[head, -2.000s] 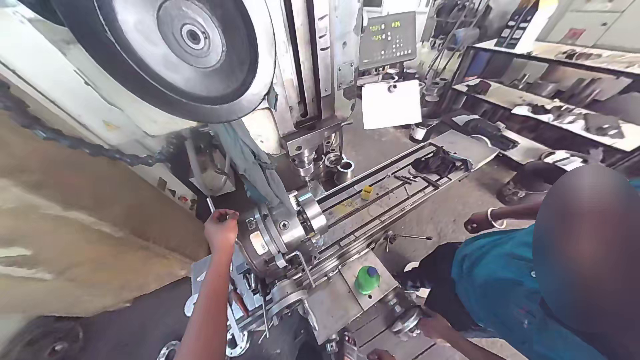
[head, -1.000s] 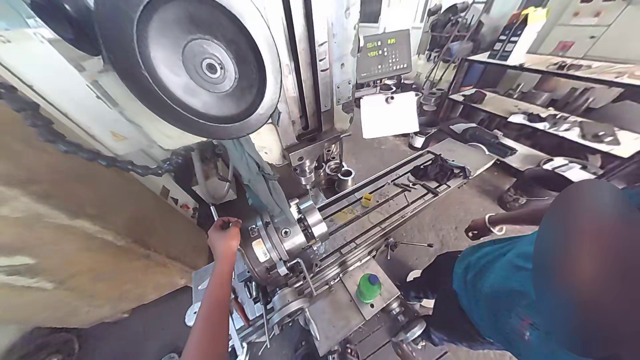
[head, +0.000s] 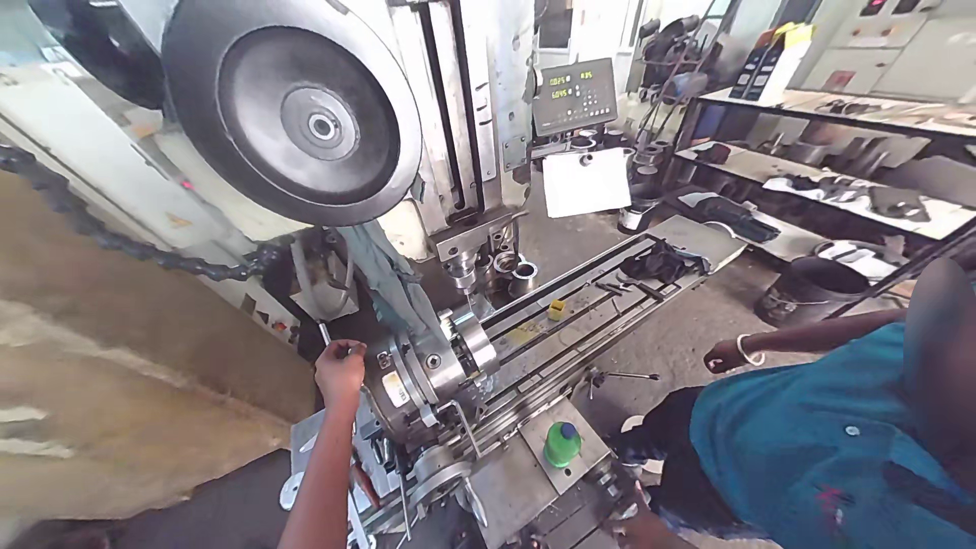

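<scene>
My left hand [head: 341, 374] is at the left side of the dividing head [head: 400, 396], its fingers bent next to a thin metal rod [head: 325, 332]; whether they grip it is unclear. A chuck [head: 476, 345] faces the long slotted milling table [head: 534, 352]. A grey-green cloth [head: 393, 282] hangs down onto the dividing head. At the bottom edge, what appears to be my right hand [head: 637, 526] is partly visible beside a table handwheel [head: 608, 482]; its grip is not clear. A green plastic bottle [head: 562, 446] stands on the flat metal plate left of that hand.
A person in a teal shirt [head: 808, 427] stands at the right, one braceleted hand [head: 724, 357] beside the table. A small yellow block [head: 557, 309] and a dark cloth [head: 663, 263] lie on the table. A bent bar [head: 463, 427] projects near the dividing head. Overhead is a large pulley [head: 293, 126].
The right hand near the handwheel, plainer two seconds ago, now shows lower, at the frame's bottom edge. My left hand stays by the dividing head. Digits on the readout have changed.
</scene>
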